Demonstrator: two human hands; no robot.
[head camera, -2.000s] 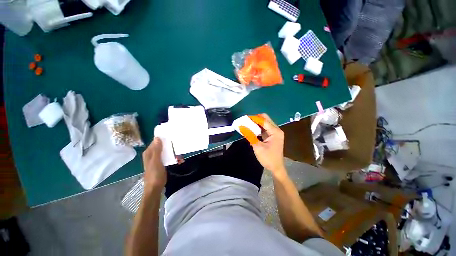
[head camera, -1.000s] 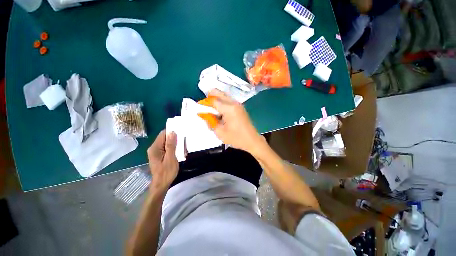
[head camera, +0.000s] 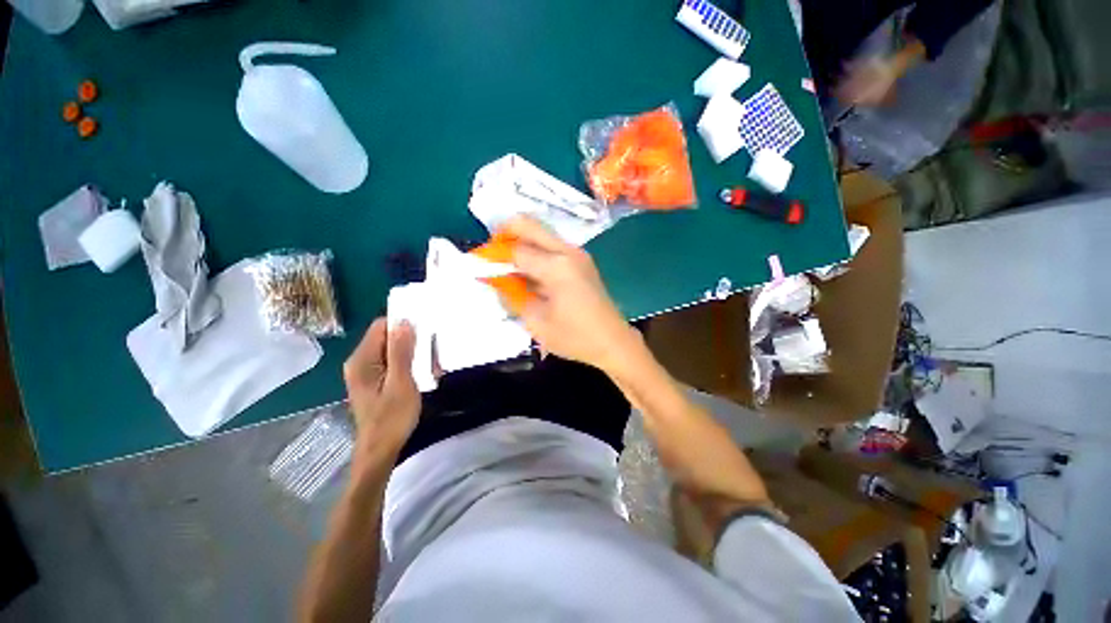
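Observation:
A white security camera (head camera: 475, 335) is held above the table's near edge, in front of my waist. My left hand (head camera: 384, 377) grips its flat white end on the left. My right hand (head camera: 567, 292), with orange covers on its fingers, presses a limp white cloth (head camera: 453, 262) on the top of the housing. The cloth and the housing are both bright white, so the border between them is hard to see. The underside of the camera is hidden. A dark part, perhaps the cable, shows just behind it.
On the green table (head camera: 426, 110) lie a wash bottle (head camera: 302, 128), a bag of orange parts (head camera: 643, 161), a folded white item (head camera: 532, 201), a utility knife (head camera: 764, 205), white blocks (head camera: 721, 125), spare cloths (head camera: 179, 262) and a clear bag (head camera: 296, 292). A carton (head camera: 853, 353) stands right. Another person's hand (head camera: 871, 79) shows top right.
My right hand has moved left from the camera's right-hand arm onto its housing with the cloth. My left hand still holds the left end. Over the last second the hands have barely moved.

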